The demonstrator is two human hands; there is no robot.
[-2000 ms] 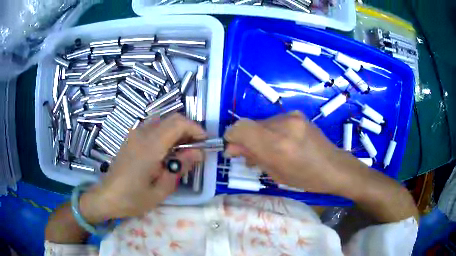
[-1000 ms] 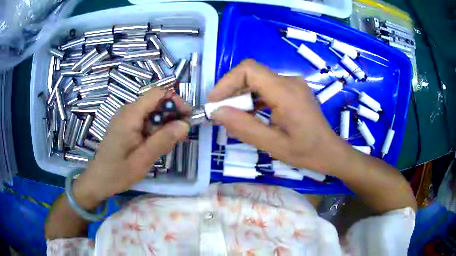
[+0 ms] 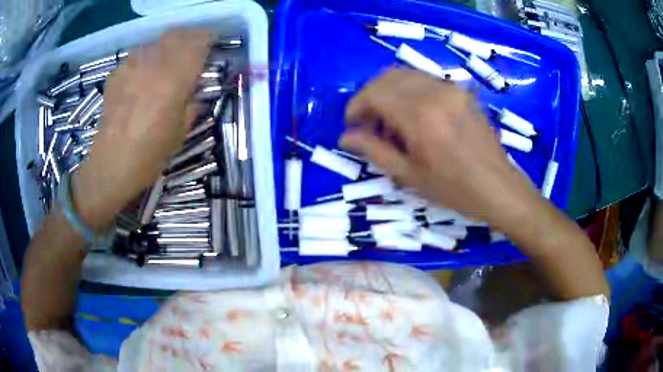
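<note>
My left hand [image 3: 156,87] is blurred over the back part of the left tray [image 3: 265,145], above the silver metal tubes [image 3: 182,240]; its fingers point away from me and whether they hold anything is hidden. My right hand [image 3: 407,120] is over the middle of the blue tray [image 3: 283,94], fingers curled with thumb and forefinger apart at the left; a dark shadow lies between them and no held piece can be made out. White cores [image 3: 323,246] with thin rods lie in the blue tray, many grouped along its near side.
A zip bag [image 3: 549,18] with silver pieces lies at the right rear. Clear plastic film [image 3: 29,29] is at the left rear. A corner of the rear tray [image 3: 163,6] shows at the top. Part of another person's arm is at the right edge.
The white core held at the silver tube is no longer seen between my hands. My left hand has moved back over the left tray, my right hand slightly right. The view has shifted rightward.
</note>
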